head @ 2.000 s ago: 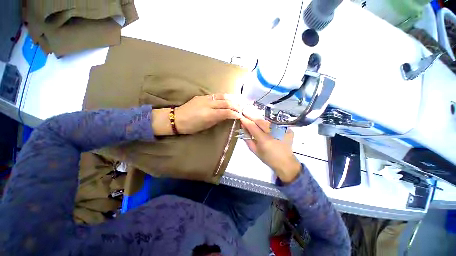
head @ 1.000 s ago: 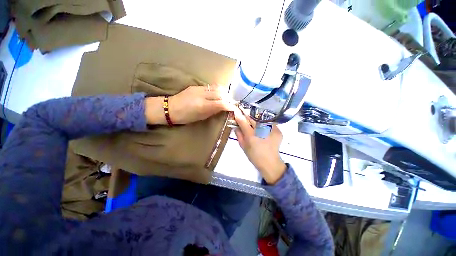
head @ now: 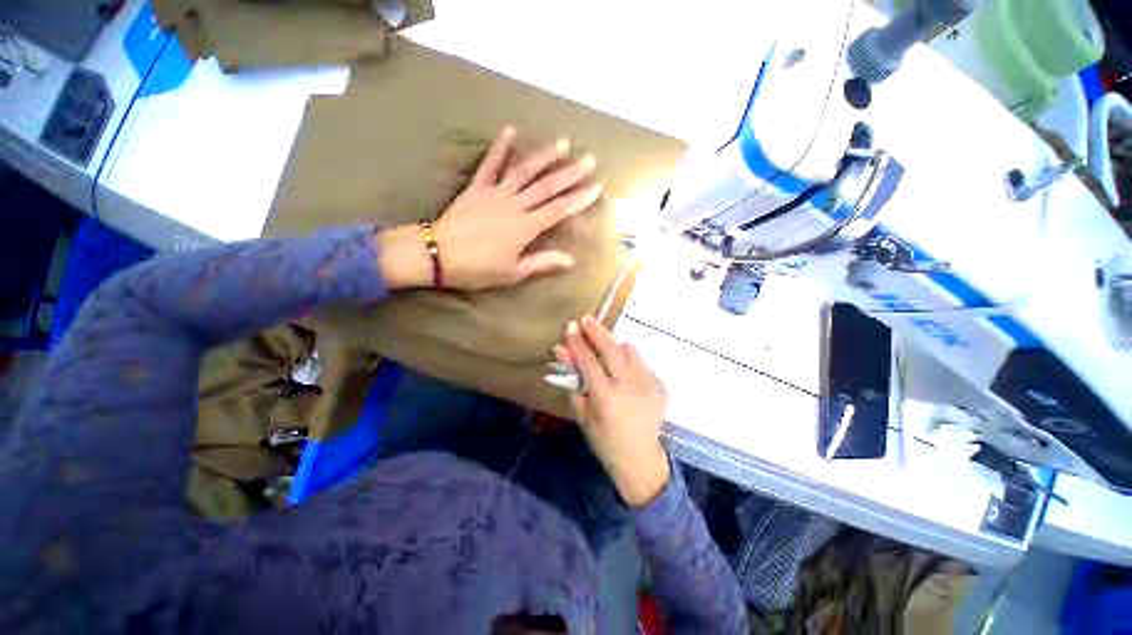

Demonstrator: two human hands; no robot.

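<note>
A brown garment panel (head: 360,161) lies flat on the white table, its right edge by the lit needle area of the sewing machine (head: 795,161). My left hand (head: 509,223) lies palm down on the panel and pocket piece with fingers spread, holding nothing. A zipper (head: 615,292) runs along the panel's right edge toward the presser foot. My right hand (head: 615,391) is at the lower end of the zipper, fingers bent, with small silvery thread snips (head: 565,376) showing from it. Glare hides the exact spot at the needle.
Loose brown cut pieces (head: 286,31) lie at the upper left. A black smartphone (head: 857,378) lies on the table right of the machine foot. A blue bin (head: 341,434) with brown pieces stands at lap level, left. The table's grey front edge (head: 795,488) curves below my right hand.
My left hand has spread open and moved away from the needle onto the panel. My right hand has drawn back from the foot, down along the zipper. The camera view has shifted.
</note>
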